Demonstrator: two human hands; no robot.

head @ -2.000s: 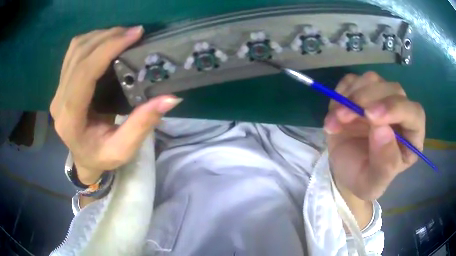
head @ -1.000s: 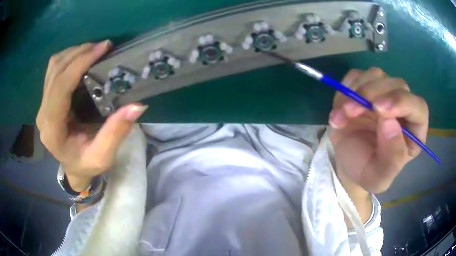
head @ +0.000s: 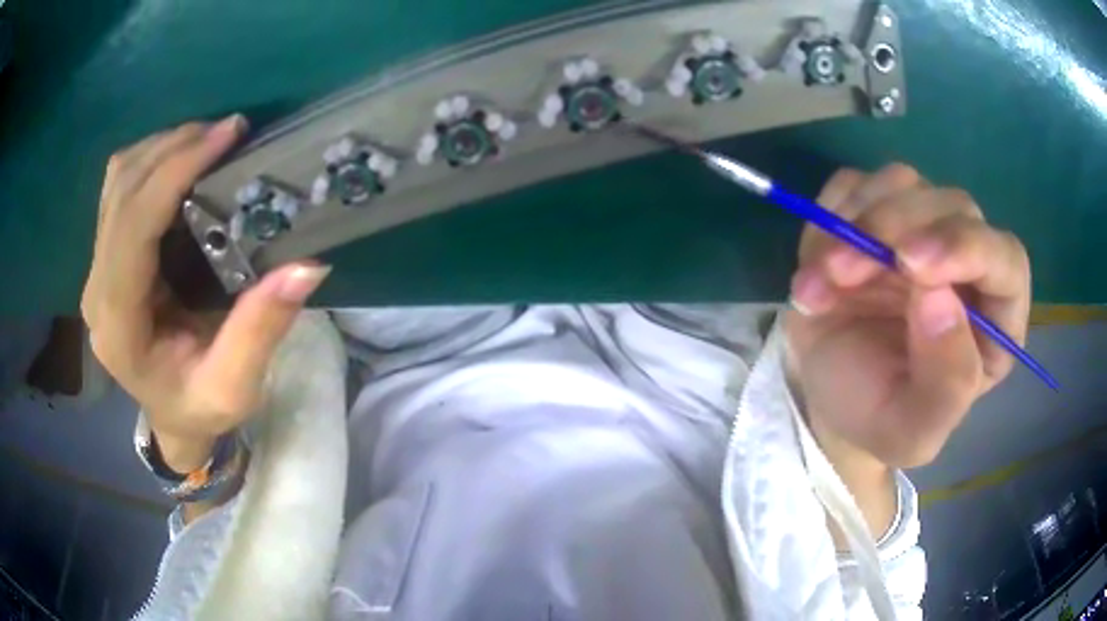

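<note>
The long grey metal bar (head: 534, 152) lies slanted over the green bench, its right end higher. It has six dark seats in a row, flanked by pale rounded pads. My left hand (head: 182, 279) grips the bar's left end, fingers over the far edge and thumb at the near edge. My right hand (head: 910, 291) holds the fine blue brush (head: 832, 222) like a pen. The brush's dark tip is at the lower right side of the fourth seat (head: 591, 107) from the left; whether it touches is unclear.
The green bench top (head: 486, 261) ends in front of the wearer's white clothing (head: 546, 461). A brown object (head: 56, 358) is at the left edge. Grey floor with yellow lines shows at both sides. A bright glare is at the upper right.
The bar and my left hand have moved left. The brush tip was below the third seat two seconds ago from the right hand's near-still position; it is now beside the fourth.
</note>
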